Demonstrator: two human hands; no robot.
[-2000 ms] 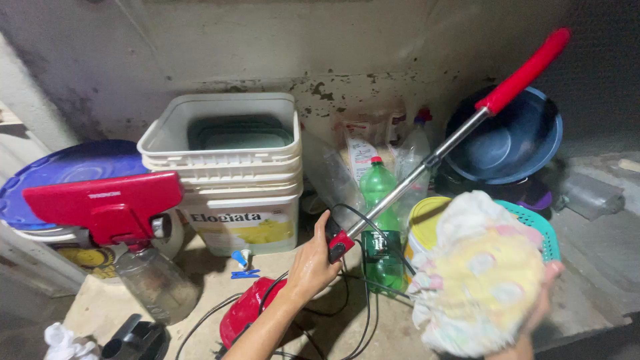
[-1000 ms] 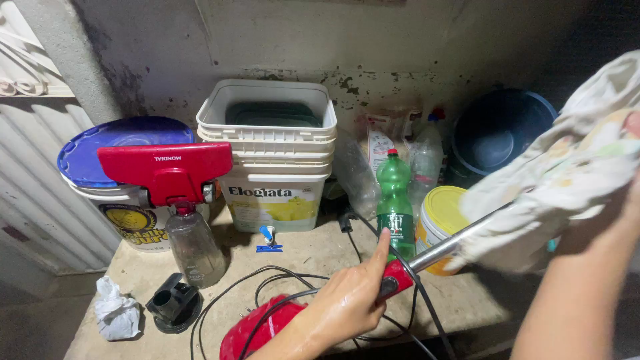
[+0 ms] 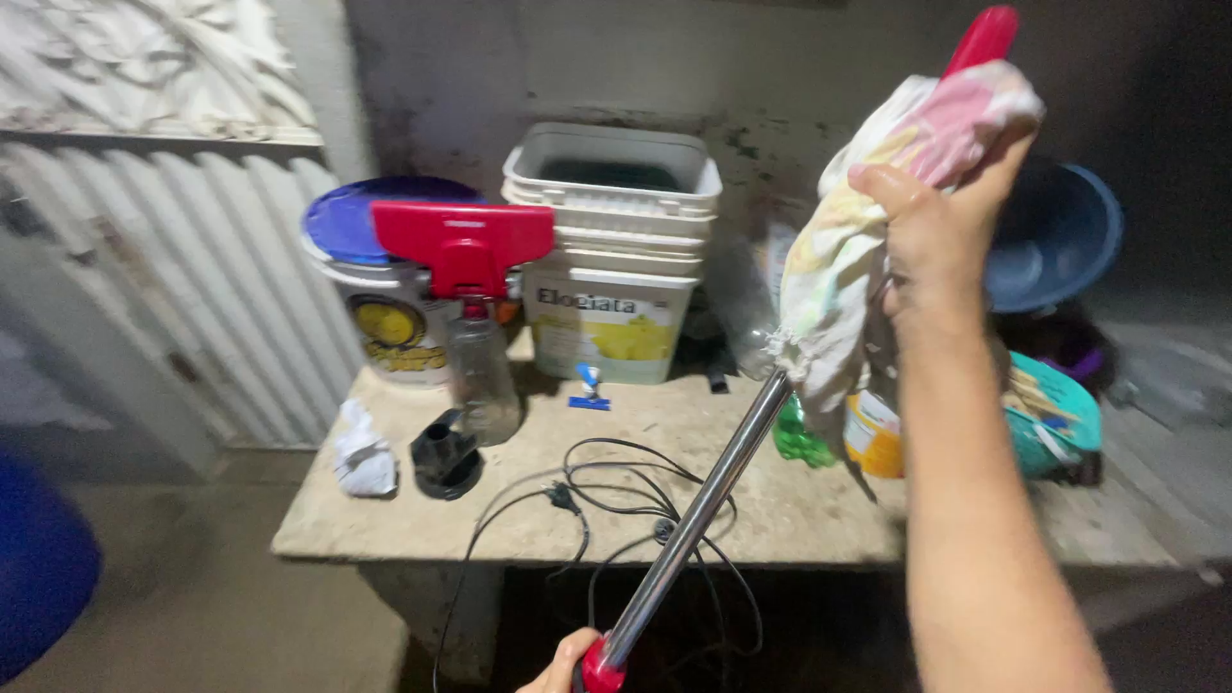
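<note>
My left hand [image 3: 563,664] grips the red lower end of a metal tube [image 3: 698,529] at the bottom edge; much of that hand lies outside the view. At upper right my right hand [image 3: 929,226] is closed round a white cloth [image 3: 833,260] with pink and yellow patches, which is wrapped around the upper part of the tube. The tube slants up to the right, and its red handle [image 3: 982,43] sticks out above the cloth. A black cord [image 3: 626,467] lies looped on the table below and hangs over its front edge.
On the pale table [image 3: 385,534] are stacked white buckets [image 3: 616,322], a blue-lidded bucket [image 3: 332,269], a red floor head [image 3: 462,241] on a clear bottle [image 3: 481,375], a black fitting [image 3: 448,457], a crumpled white piece [image 3: 366,457], a green bottle [image 3: 804,443] and a teal basket [image 3: 1068,395]. A blue basin [image 3: 1059,241] stands behind.
The cloth was held beside the tube two seconds ago and is now around its upper part. My left hand and the tube's lower end have moved down. The view has shifted left.
</note>
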